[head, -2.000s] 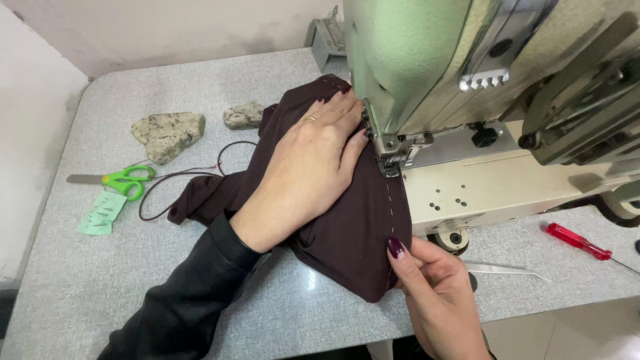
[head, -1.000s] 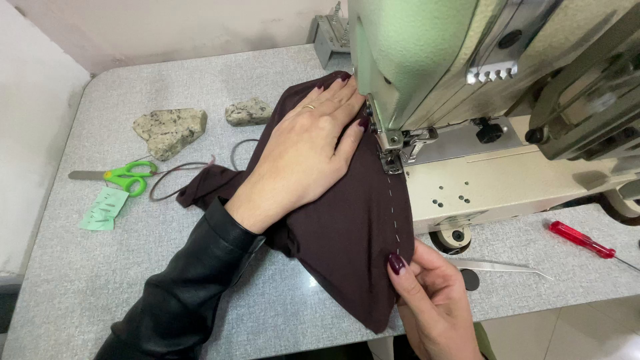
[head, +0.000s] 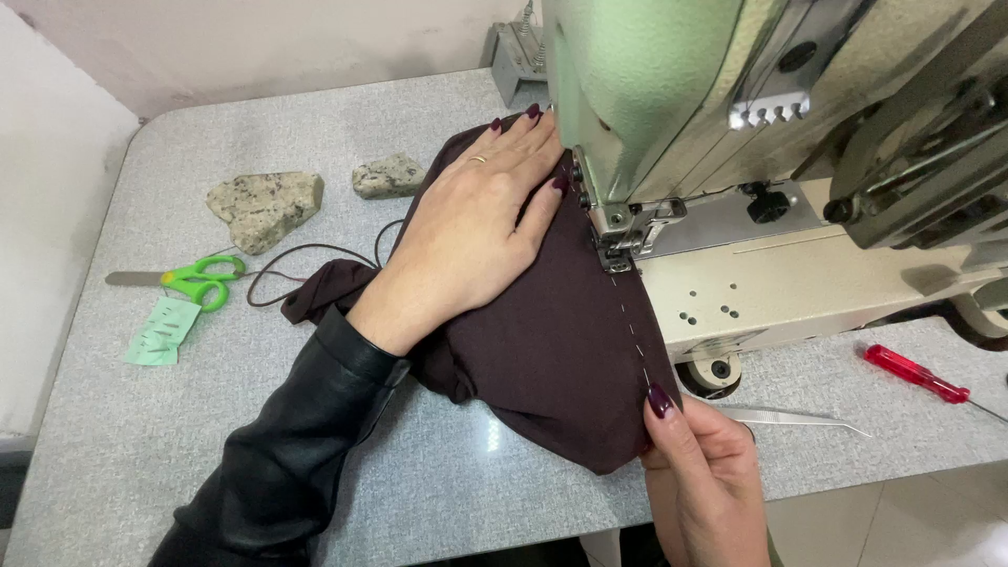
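Dark brown fabric (head: pixel 551 346) lies under the presser foot (head: pixel 616 260) of a green and cream industrial sewing machine (head: pixel 646 102). A line of white basting stitches runs along its right edge, from the foot down to my right thumb. My left hand (head: pixel 472 228) rests flat on the fabric, left of the needle area, fingers spread a little and pointing to the machine. My right hand (head: pixel 701 465) pinches the fabric's lower right edge between thumb and fingers. A thin brown cord (head: pixel 272 250) loops out at the fabric's left.
Two stone pieces (head: pixel 268 209) (head: pixel 387 176) sit at the back left. Green-handled scissors (head: pixel 197 279) lie beside a green paper piece (head: pixel 164 331). Bent-tip tweezers (head: pixel 795 417) and a red-handled screwdriver (head: pixel 913 373) lie at the right. A grey metal device (head: pixel 520 59) stands behind.
The fabric has moved up along the machine, away from me, and my left hand has slid slightly that way. My right hand keeps its pinch near the lower edge. Less cord shows than two seconds ago.
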